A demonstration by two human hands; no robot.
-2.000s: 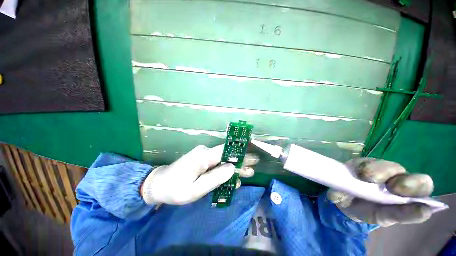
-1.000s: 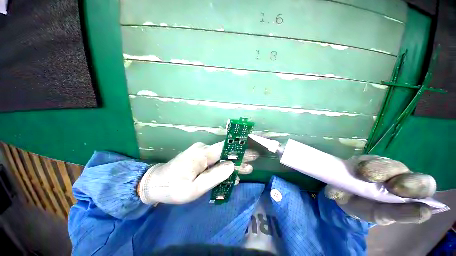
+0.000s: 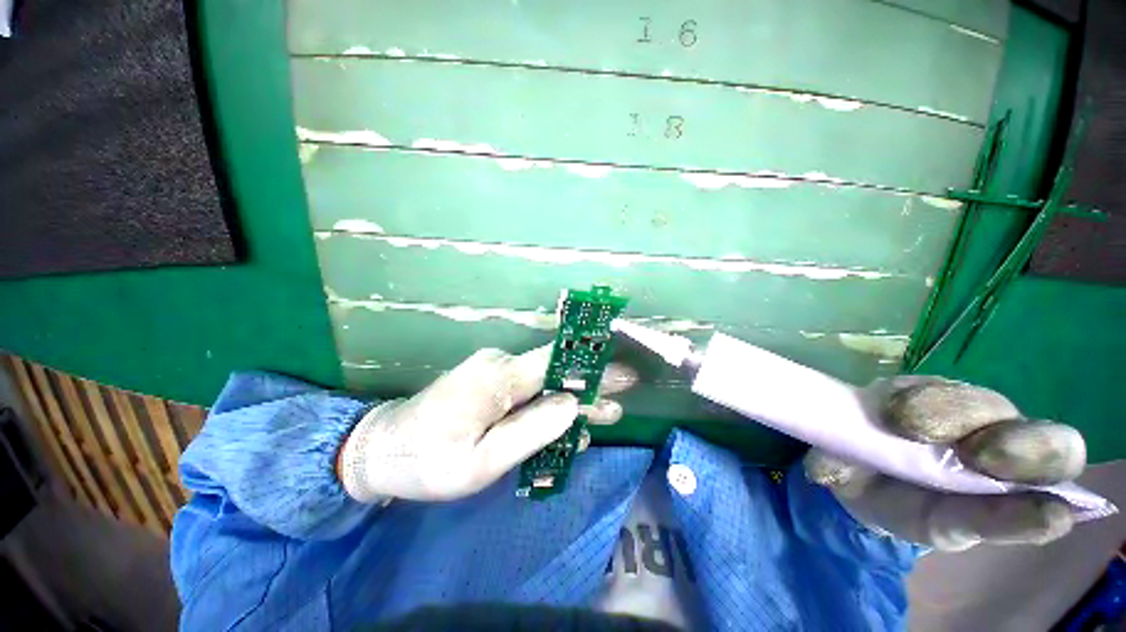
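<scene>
My left hand (image 3: 463, 430), in a white glove, holds a narrow green circuit board (image 3: 583, 342) between thumb and fingers near its middle. The board stands roughly upright in the picture, its top leaning right, with tiny white and dark parts. My right hand (image 3: 963, 463), in a white glove with greyed fingertips, is closed around the flattened tail of a white glue tube (image 3: 790, 401). The tube's thin white nozzle (image 3: 651, 340) points left, with its tip at the board's upper right edge. Whether it touches is unclear. Glue at the tip cannot be told apart from board parts.
A pale green grooved plate (image 3: 494, 104) with white residue lies beyond the board on the green bench (image 3: 161, 333). Black mats lie at left (image 3: 105, 136) and right (image 3: 1099, 161). Thin green strips (image 3: 1015, 253) cross right of the plate. Wooden slats (image 3: 99, 432) show lower left.
The view has shifted slightly, so the plate appears higher. The nozzle tip sits a little higher along the board's right edge. Both hands keep their holds on board and tube.
</scene>
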